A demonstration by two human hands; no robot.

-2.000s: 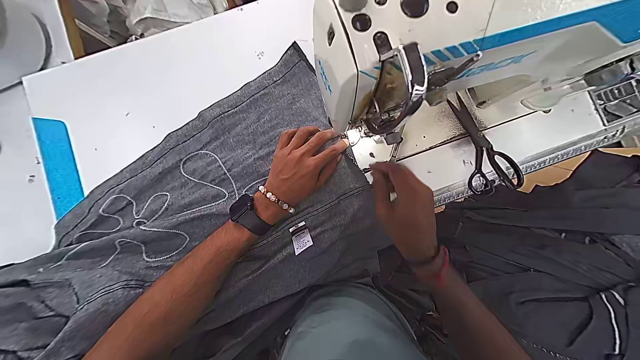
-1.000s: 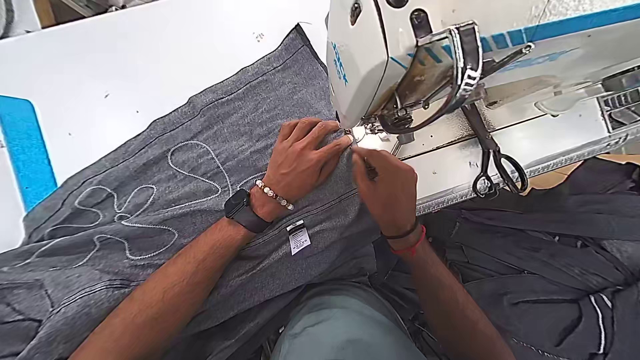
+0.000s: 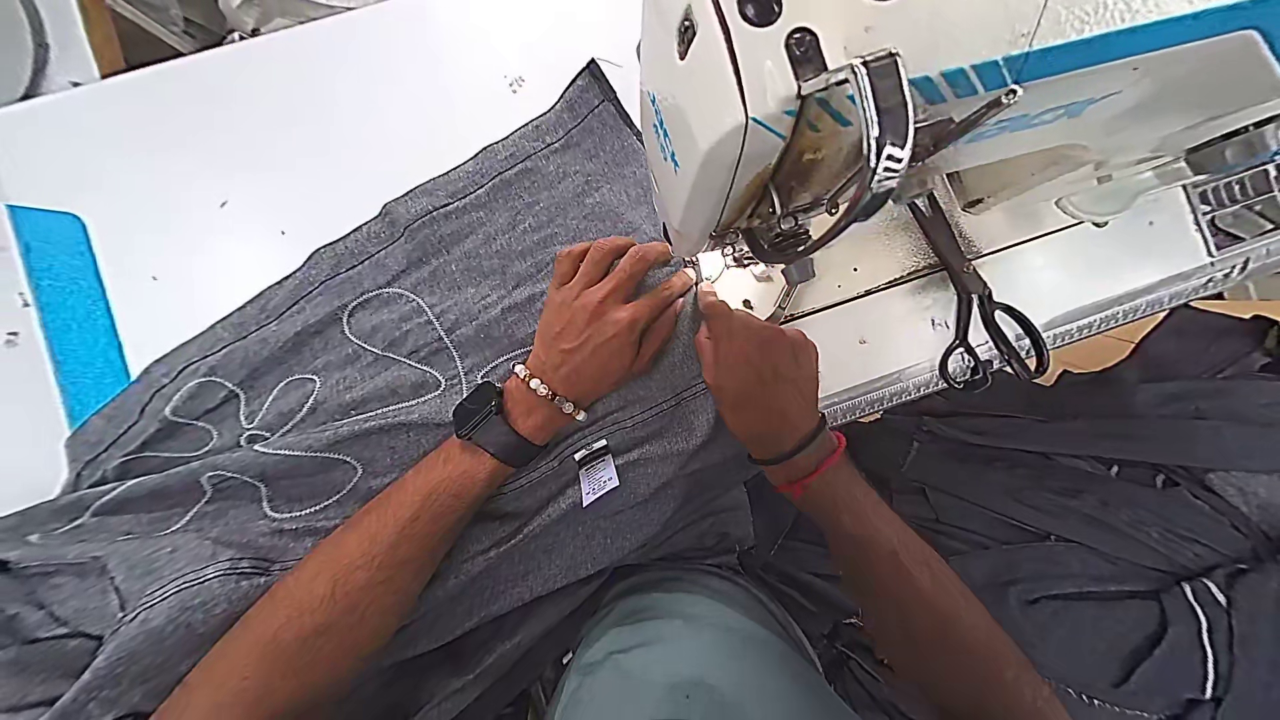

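Note:
Dark grey fabric (image 3: 500, 230) with pale stitched flower-like loops lies over the white table, its right edge at the needle area of a white and blue Jack sewing machine (image 3: 700, 130). My left hand (image 3: 610, 320), with a watch and bead bracelet at the wrist, presses flat on the fabric, fingertips by the presser foot (image 3: 735, 250). Close to its right, my right hand (image 3: 760, 370) has curled fingers at the fabric's edge, index fingertip near the foot; whether it pinches the cloth is hidden. A white care label (image 3: 598, 475) lies on the fabric below the hands.
Black-handled scissors (image 3: 980, 300) lie on the machine bed right of the needle area, handles over the measuring tape strip (image 3: 900, 390) along its front edge. More dark garments (image 3: 1080, 540) are heaped at the lower right. A blue panel (image 3: 70, 310) marks the table at left.
My right hand was a little apart from the needle area two seconds ago; it then moved in beside my left hand and stays there. My left hand keeps its place on the fabric.

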